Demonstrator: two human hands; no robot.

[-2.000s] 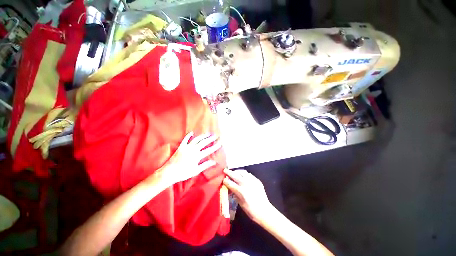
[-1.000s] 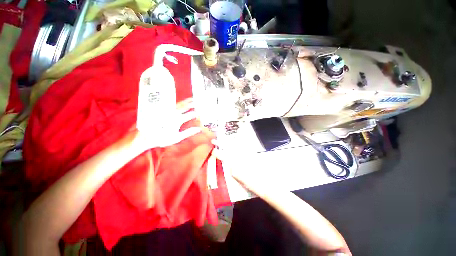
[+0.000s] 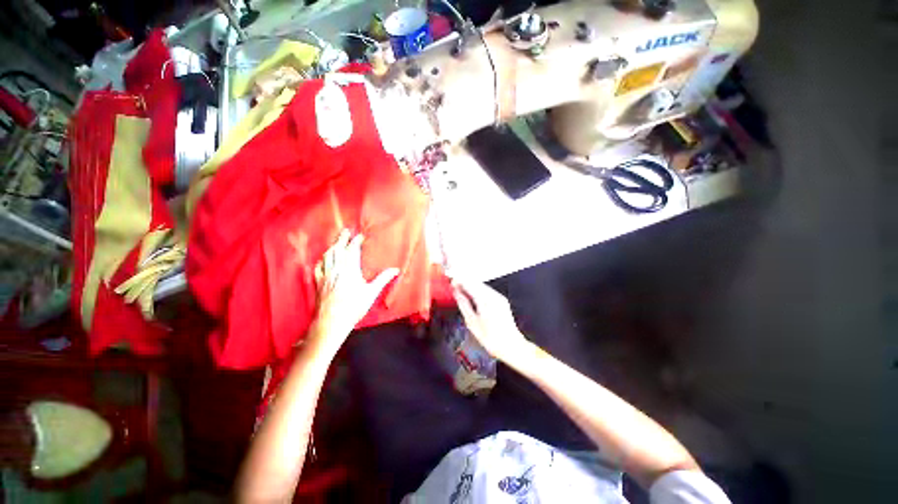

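Note:
A large red garment piece lies bunched over the front of the white table and under the left end of the cream sewing machine. My left hand rests on the red cloth with its fingers spread. My right hand is at the cloth's right edge near the table's front edge, its fingertips closed at the red edge. The needle area is too bright and blurred to read. A white oblong thing shows over the upper part of the red cloth.
A phone and black-handled scissors lie right of the cloth. A blue-labelled bottle stands behind the machine. Red-and-tan panels hang at left. A chair with a pale seat patch is at lower left.
The camera view has pulled back and shifted. My left hand has moved down the cloth, away from the needle. My right hand has moved from near the needle to the cloth's front right edge.

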